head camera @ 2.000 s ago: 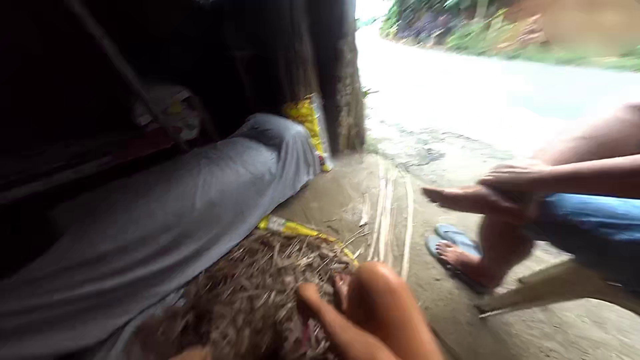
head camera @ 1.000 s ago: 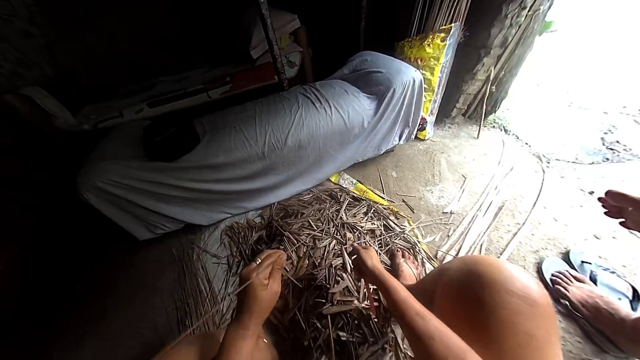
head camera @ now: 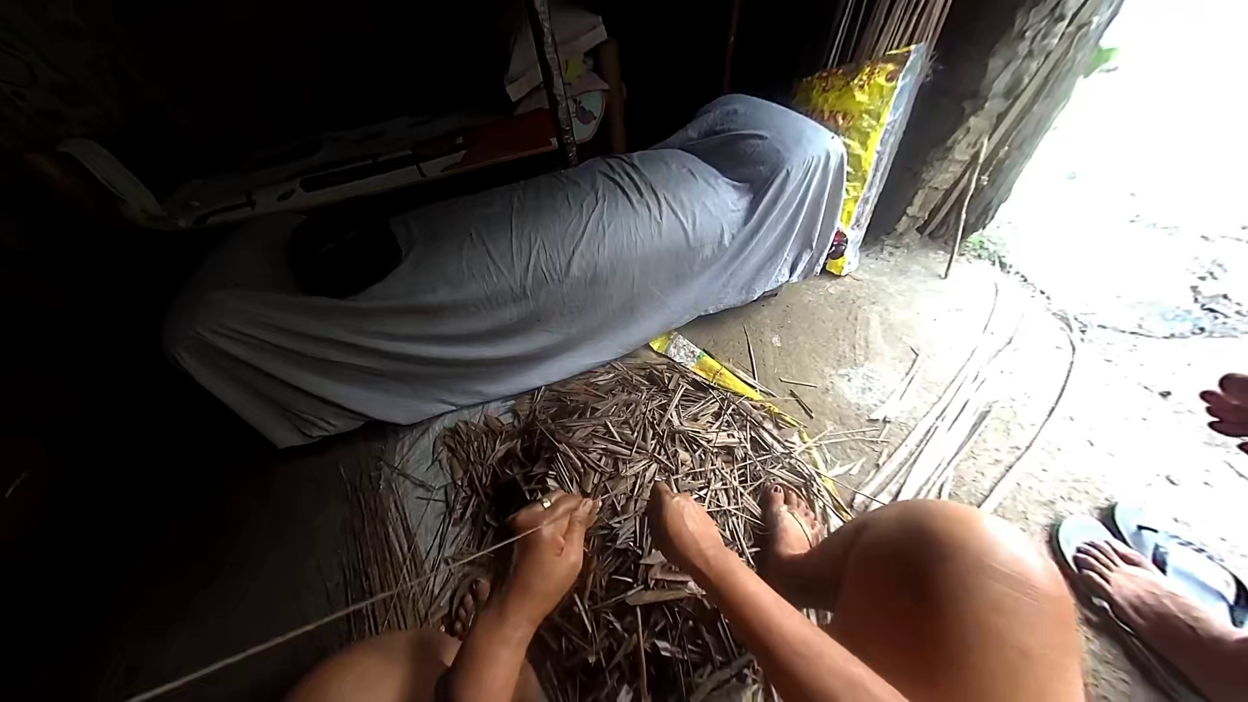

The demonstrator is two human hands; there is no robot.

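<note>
My left hand (head camera: 548,551), with a ring on one finger, is closed around a long thin stick (head camera: 322,621) that runs down to the lower left. To its right, my right hand (head camera: 682,525) has its fingers pinched together over the pile of dry plant scraps (head camera: 624,439); whether it grips the stick's end or a scrap is too small to tell. The scraps lie on the ground between my feet. Several thin dark sticks (head camera: 385,546) lie at the pile's left side.
A long form under grey cloth (head camera: 585,244) lies beyond the pile. A yellow plastic sack (head camera: 858,146) leans by a post (head camera: 1014,107). Pale strips (head camera: 941,429) lie on the ground at right. Another person's foot (head camera: 1136,585), slippers (head camera: 1194,575) and hand (head camera: 1227,409) are at the right edge.
The view has swung left and down since the earliest frame. My right hand, lower left of my knee, remains over the pile; the other person's hand shows less than a second ago.
</note>
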